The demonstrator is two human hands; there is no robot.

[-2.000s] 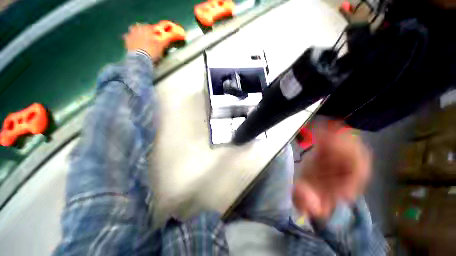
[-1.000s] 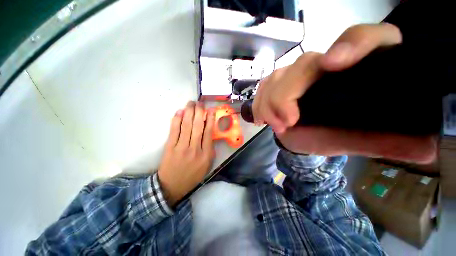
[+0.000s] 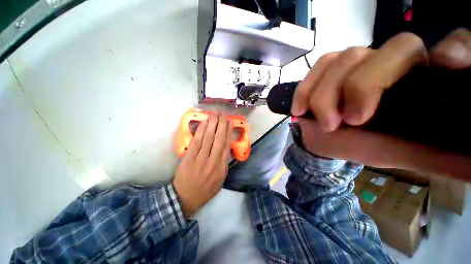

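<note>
An orange housing point(image 3: 241, 147) lies flat on the off-white bench, in front of the screw feeder point(image 3: 258, 38). My left hand point(image 3: 204, 160) lies over the middle of the housing with its fingers extended, holding it down. Both rounded ends of the housing show, with openings and small dark holes. My right hand point(image 3: 356, 85) is closed around the black electric screwdriver point(image 3: 281, 98). The screwdriver's tip points left at the feeder's front outlet point(image 3: 251, 94). Whether a screw is on the bit is too small to tell.
The bench point(image 3: 103, 103) spreads to the left, with the green conveyor's edge rail point(image 3: 31, 20) at the top left. The bench's front edge runs diagonally below the feeder. Cardboard cartons point(image 3: 395, 211) stand on the floor at the lower right.
The screwdriver tip has moved from the housing's right end up and right to the feeder outlet. The housing has shifted left, and my left hand now lies across its middle instead of its left part.
</note>
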